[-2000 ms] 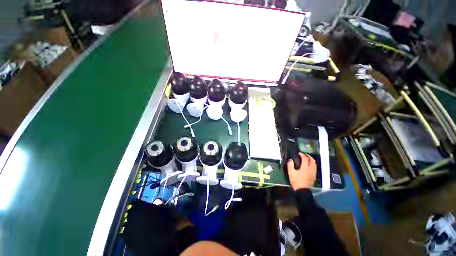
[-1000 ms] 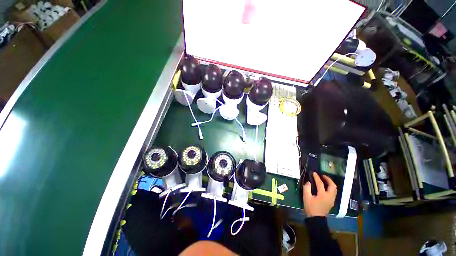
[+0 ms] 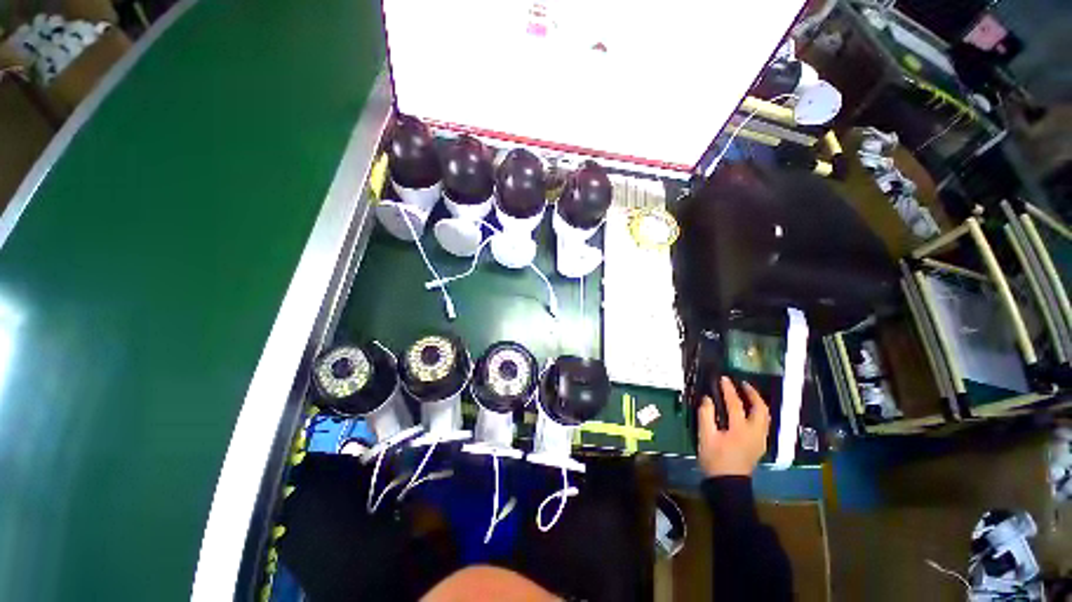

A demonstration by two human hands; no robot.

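My right hand (image 3: 734, 433) rests on a small black computer mouse (image 3: 712, 398) at the right of the bench, its fingers over the mouse. My left hand is not in view. A front row of security cameras (image 3: 504, 394) stands along the bench's near edge; three show pale LED rings, and the right one (image 3: 574, 394) has its dark front turned away. A back row of cameras (image 3: 521, 202) stands below the bright monitor (image 3: 576, 71). Thin white cables hang from the cameras.
A long white keyboard (image 3: 641, 312) with a yellow ring (image 3: 654, 228) lies right of the cameras. A large black box (image 3: 782, 241) and a white strip (image 3: 791, 388) are further right. The green conveyor (image 3: 176, 259) runs along the left. Racks (image 3: 976, 318) stand far right.
The view has come closer to the bench since the earliest frame, and has shifted slightly since the second. My right hand stays at the mouse. The marks on the monitor have changed.
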